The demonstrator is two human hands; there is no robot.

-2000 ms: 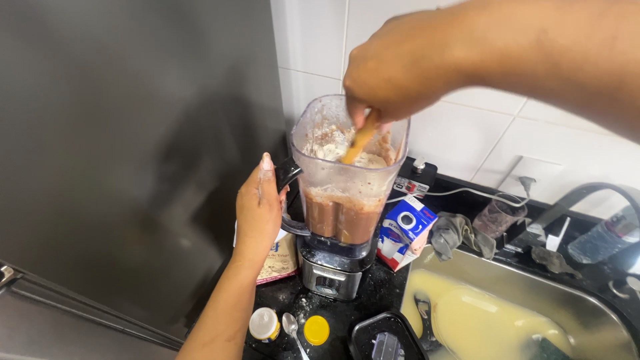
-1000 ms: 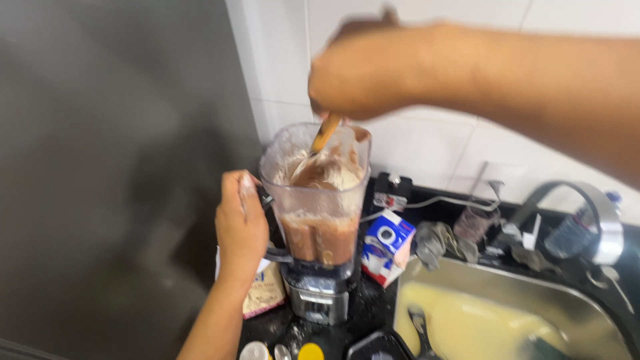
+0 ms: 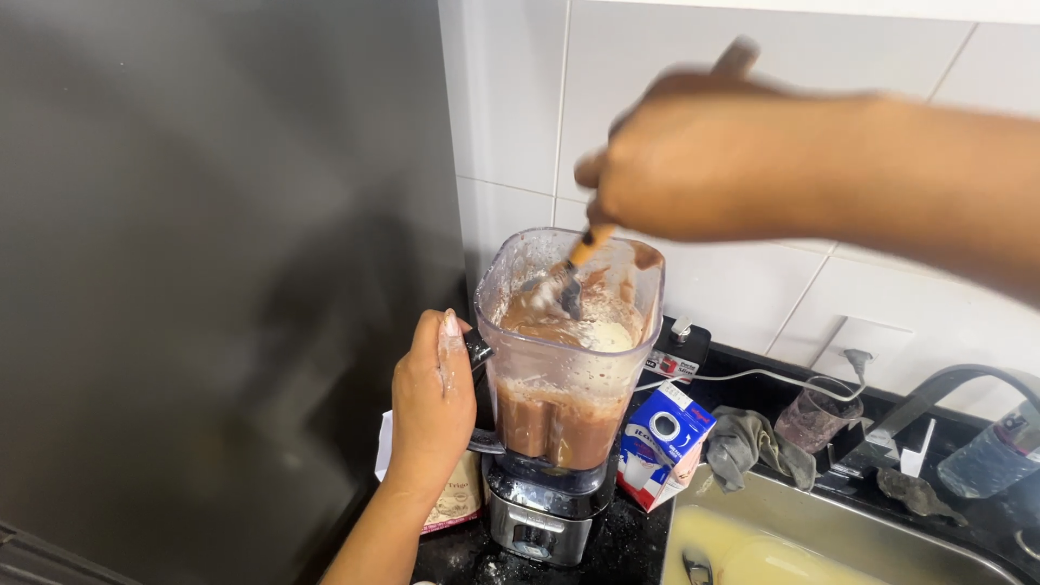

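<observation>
A clear blender jar holds brown batter with white flour on top and stands on its black and silver motor base. My left hand grips the jar's black handle and has white powder on its thumb. Above the jar, my right hand, blurred, holds a spatula with a wooden handle. The spatula's dark head is down in the mix, partly coated.
A blue and white carton stands right of the base, a flour bag left. Further right are a grey cloth, a glass, a faucet and a sink with yellowish liquid. A dark panel bounds the left side.
My right hand has moved about above the jar, and the spatula's dark head now shows in the mix. My left hand has stayed at the handle. The view has shifted.
</observation>
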